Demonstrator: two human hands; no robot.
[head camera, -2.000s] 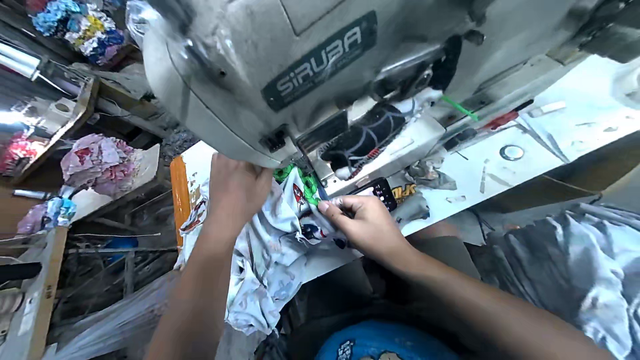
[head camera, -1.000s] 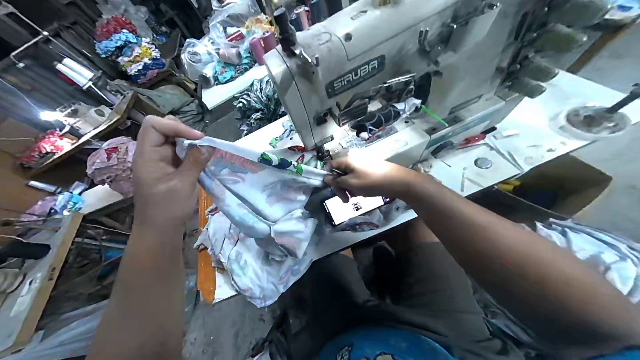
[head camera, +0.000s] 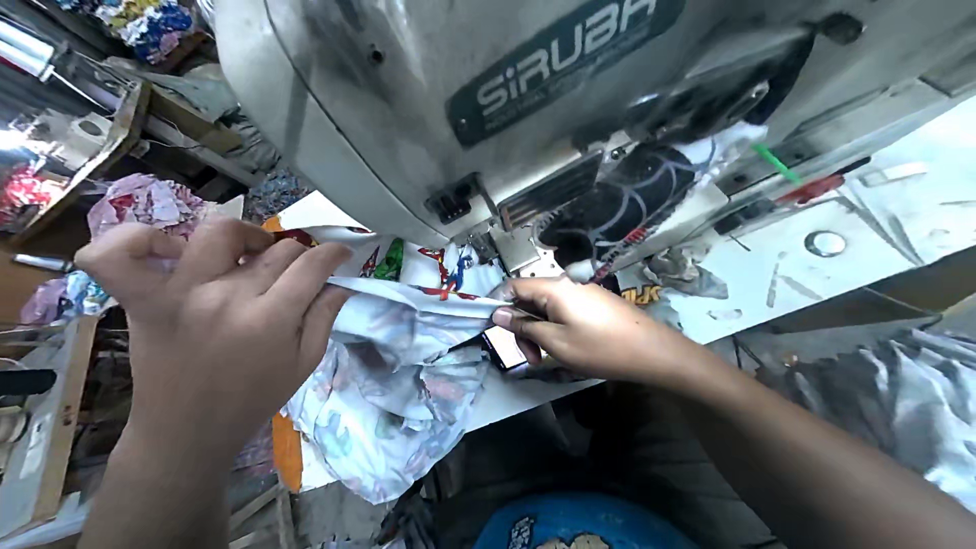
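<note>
A white printed fabric piece (head camera: 396, 374) hangs in folds over the front edge of the sewing table, with red, green and blue figures near its upper edge. My left hand (head camera: 229, 290) grips one end of the folded edge. Between the thumb and fingers of my right hand (head camera: 564, 324) is the other end, just in front of the presser foot (head camera: 522, 252) of a grey Siruba industrial sewing machine (head camera: 366, 99). The edge runs taut between both hands. Whether cloth lies under the foot cannot be told.
A phone with a lit screen (head camera: 506, 347) lies beneath my right hand. Red-handled snips (head camera: 812, 189) and a round metal disc (head camera: 825, 243) rest on the white tabletop (head camera: 747, 305). Grey-white cloth (head camera: 915, 404) is heaped at right, pink cloth (head camera: 152, 200) at left.
Two seconds ago both hands were close to the needle area; since then my left hand has moved out to the left, the fabric edge stretched between them. The view has shifted closer to the machine since one second ago.
</note>
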